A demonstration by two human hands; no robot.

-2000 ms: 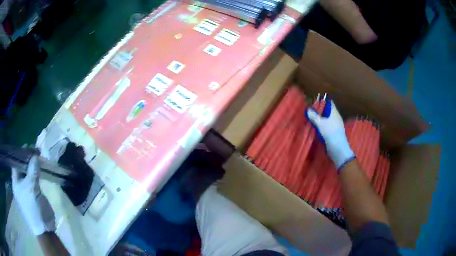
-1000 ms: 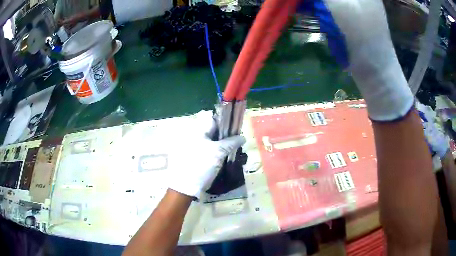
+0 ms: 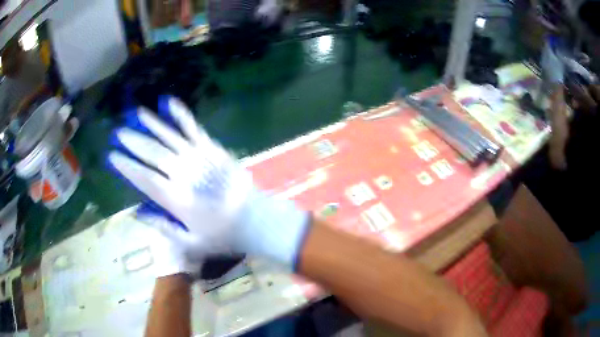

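Observation:
My right hand (image 3: 197, 178), in a white glove with blue-coated palm, is over the bench with its fingers apart and its back to me. It holds nothing that I can see. My left hand (image 3: 177, 250), also gloved, is just below and behind it and mostly hidden, so its grip does not show. The silver tube bundle and the red rods that went into it are not visible behind my hands. Part of the black pad (image 3: 222, 266) shows beside my left wrist, on the white bench sheet.
Silver tube sets with black ends (image 3: 454, 128) lie on the far right of the pink sheet (image 3: 296, 174). The carton (image 3: 454, 237) with red rods (image 3: 483, 283) is below right. A white bucket (image 3: 49, 168) and black parts heap (image 3: 158, 72) are behind. Another person's arm (image 3: 558, 125) is at right.
My right hand has come down from above the tubes, and its fingers are now spread. The red rods it held upright are out of sight. The view has swung right.

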